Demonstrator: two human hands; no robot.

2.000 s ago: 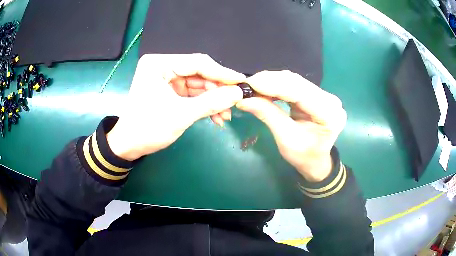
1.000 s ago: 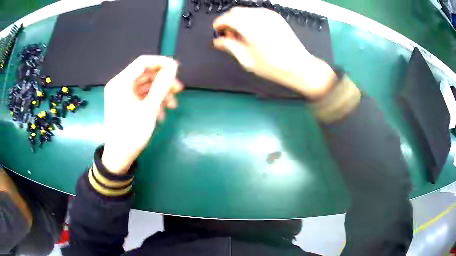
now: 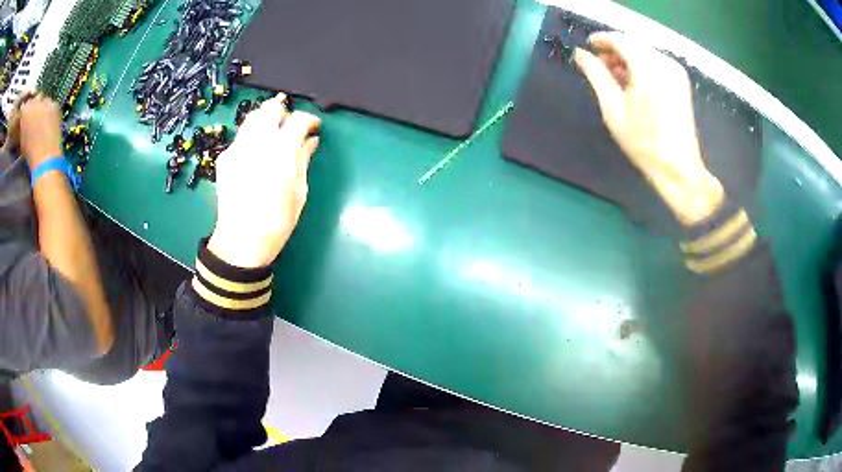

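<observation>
My left hand (image 3: 266, 175) is over the loose black parts with yellow spots (image 3: 208, 146) at the left, its fingertips at their right edge; whether it grips a part is hidden. My right hand (image 3: 646, 115) is over the centre pad (image 3: 563, 138), a large black rectangle, near its far left corner. Its thumb and fingers are curled towards each other; I cannot tell if a part is between them. Small black laid-out parts (image 3: 557, 46) lie on the pad just left of my right fingertips, and more show along the far edge.
The left pad (image 3: 378, 55), black, lies between the heap and the centre pad. A thin green strip (image 3: 466, 143) lies between the pads. Grey-black pieces (image 3: 185, 69) are heaped at the far left. Another person's arm with a blue wristband (image 3: 54, 169) reaches in at the left edge.
The view has turned left. My left hand has moved from in front of the left pad to the loose parts. My right hand stays over the centre pad, now at its far left corner.
</observation>
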